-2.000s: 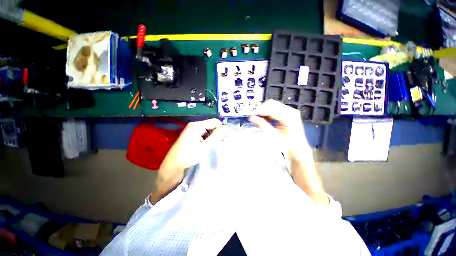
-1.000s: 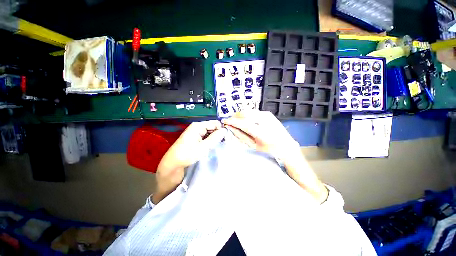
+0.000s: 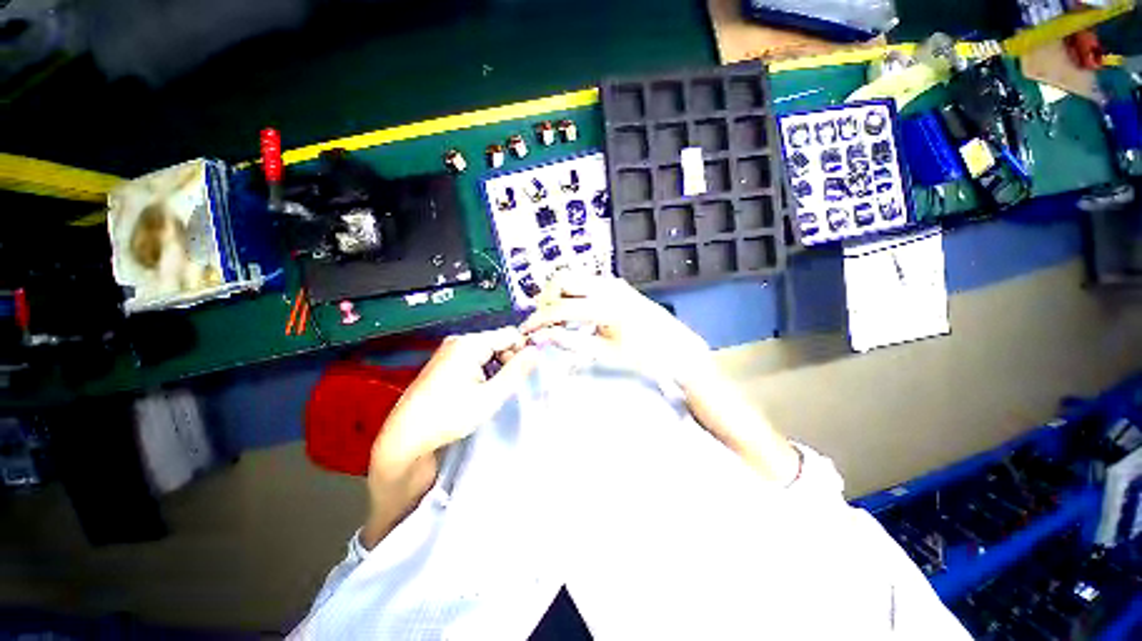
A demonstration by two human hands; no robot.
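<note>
My left hand (image 3: 457,382) and my right hand (image 3: 616,328) meet just in front of the bench edge, fingertips together. A small dark piece (image 3: 496,363), possibly a watch case, shows between the fingers of my left hand. The fingertips of my right hand bend over the same spot; whether they grip anything is hidden by glare and the fingers. A white parts tray (image 3: 516,232) with rows of small watch parts lies on the green mat just beyond my hands.
A dark foam tray (image 3: 693,175) and a second parts tray (image 3: 847,169) lie to the right. A red-handled clamp (image 3: 272,157), orange sticks (image 3: 297,312), a pink suction cup (image 3: 349,313) and a blue box with stained cloth (image 3: 163,238) are left. A red stool or bin (image 3: 351,413) stands below.
My right hand has moved left to join my left hand; the fingertips now touch or nearly touch. The camera view has tilted and shifted, so the bench appears slanted.
</note>
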